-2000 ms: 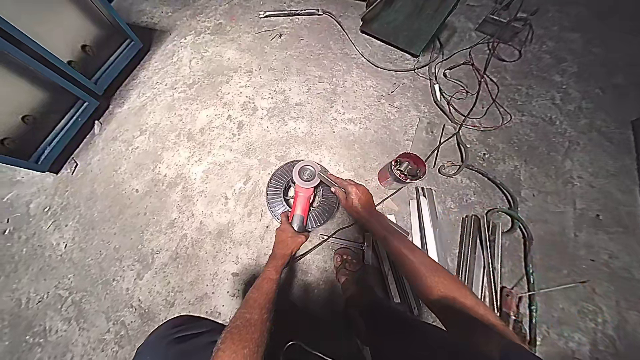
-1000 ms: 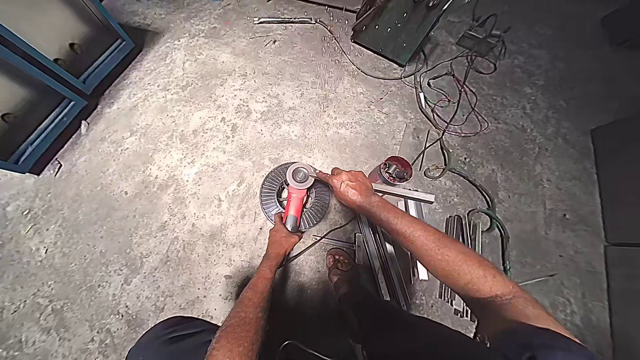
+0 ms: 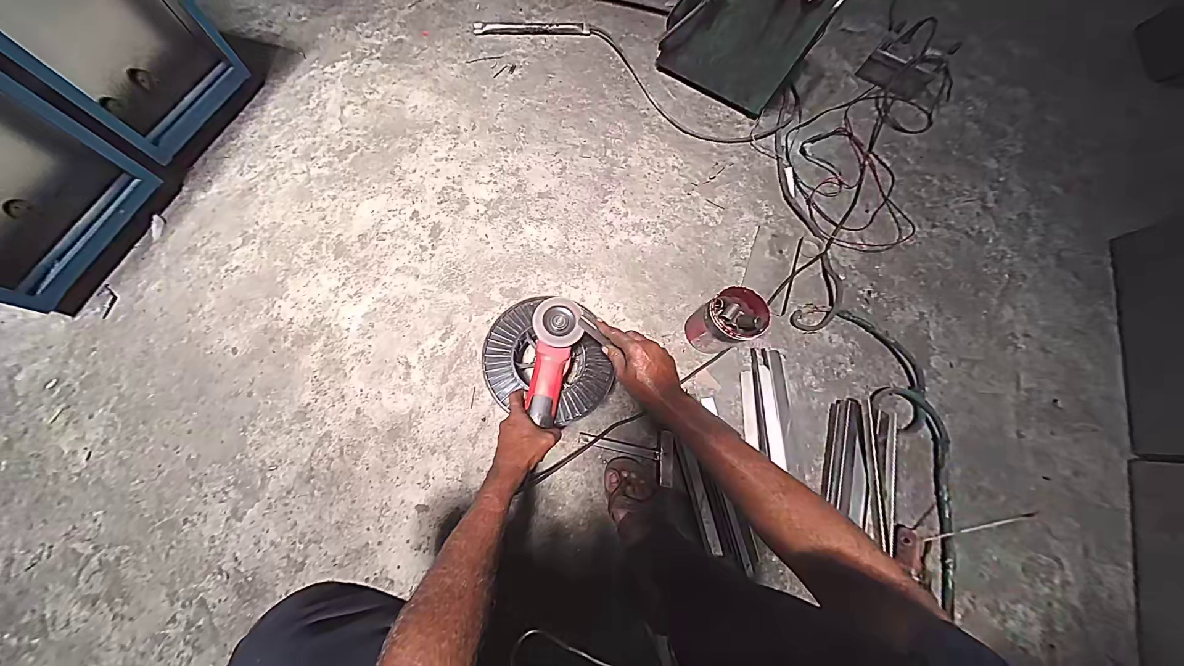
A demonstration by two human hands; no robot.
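Note:
A red angle grinder (image 3: 548, 370) with a small round disc (image 3: 560, 320) lies in front of a round black slotted piece (image 3: 505, 356), near the middle of the view. My left hand (image 3: 527, 439) is closed around the grey rear end of the grinder's body. On the right, my right hand (image 3: 645, 368) grips a dark, narrow handle or tool (image 3: 597, 328) that reaches to the disc end; its exact kind cannot be told. A dark cable runs from below the grinder toward the right.
A red can (image 3: 708, 328) of metal parts stands right of my right hand. Metal bars (image 3: 777, 407) lie beyond my forearm. Tangled cables (image 3: 860, 199) and a dark green panel (image 3: 740, 55) are farther off. Blue-framed panels (image 3: 153, 185) lie at upper left. My foot (image 3: 627, 483) is near the bars.
The view has shifted a little. Both hands keep their places at the grinder; nothing else has plainly changed.

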